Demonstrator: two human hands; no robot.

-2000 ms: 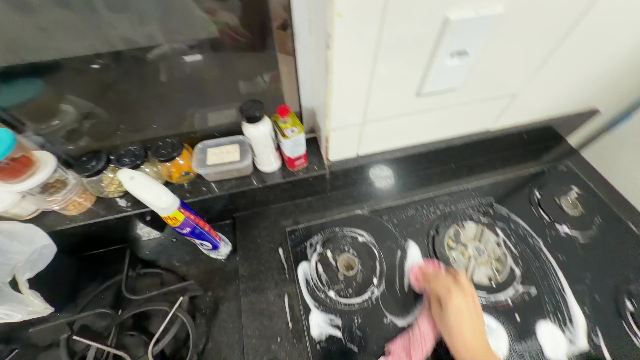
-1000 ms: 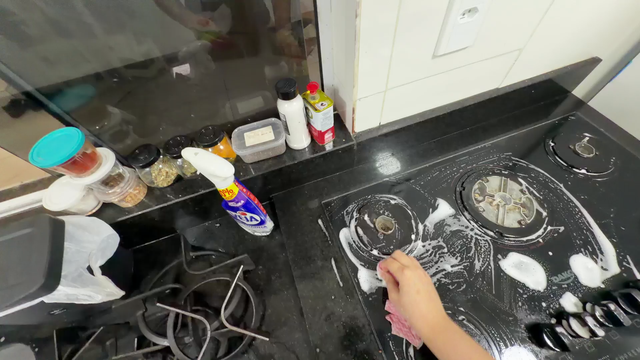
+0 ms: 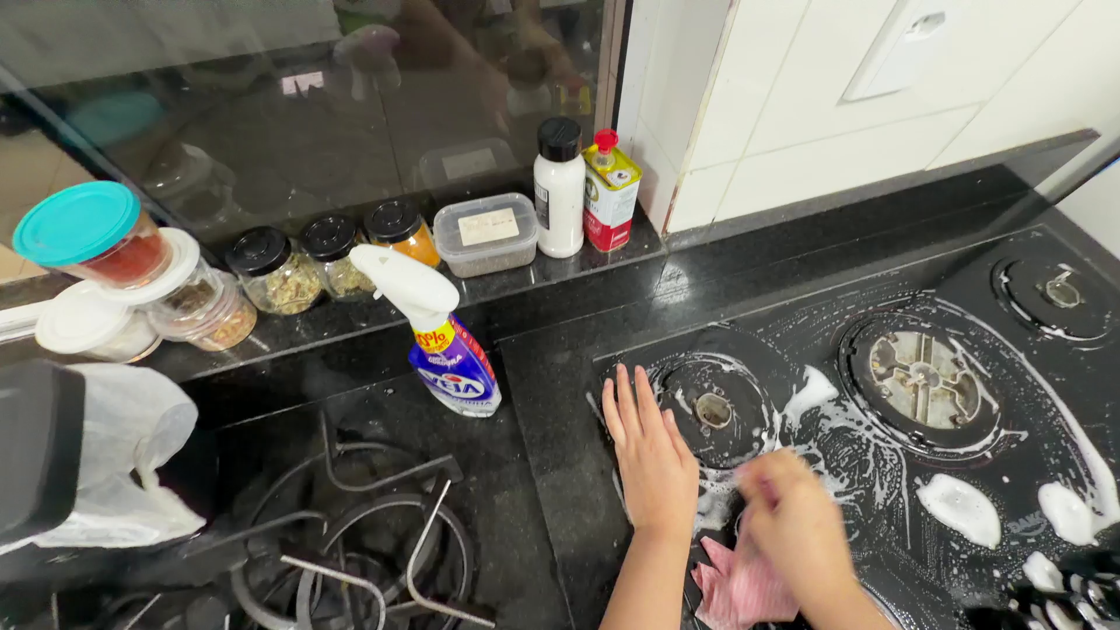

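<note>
On the black cooktop [image 3: 875,289], streaked with white foam, my right hand [image 3: 792,516] grips a pink cloth [image 3: 744,582] just below the left burner [image 3: 713,409]. The hand is slightly blurred. My left hand [image 3: 652,455] lies flat at the cooktop's left edge, fingers extended and holding nothing, beside that same burner. The larger central burner [image 3: 927,376] shows a stained metal centre. A spray bottle of Veja cleaner [image 3: 455,367] with a white trigger head stands on the counter, left of my left hand.
Removed pan supports [image 3: 394,525] lie at lower left, near a dark bin with a plastic liner [image 3: 140,455]. Spice jars [image 3: 278,271], a lidded plastic box [image 3: 486,234], a white bottle [image 3: 560,192] and a red-capped tin [image 3: 611,192] line the ledge. Black knobs [image 3: 1072,595] sit at lower right.
My left hand has come into view and rests at the cooktop's left edge. My right hand still holds the pink cloth, which was farther right, near the central burner, two seconds ago.
</note>
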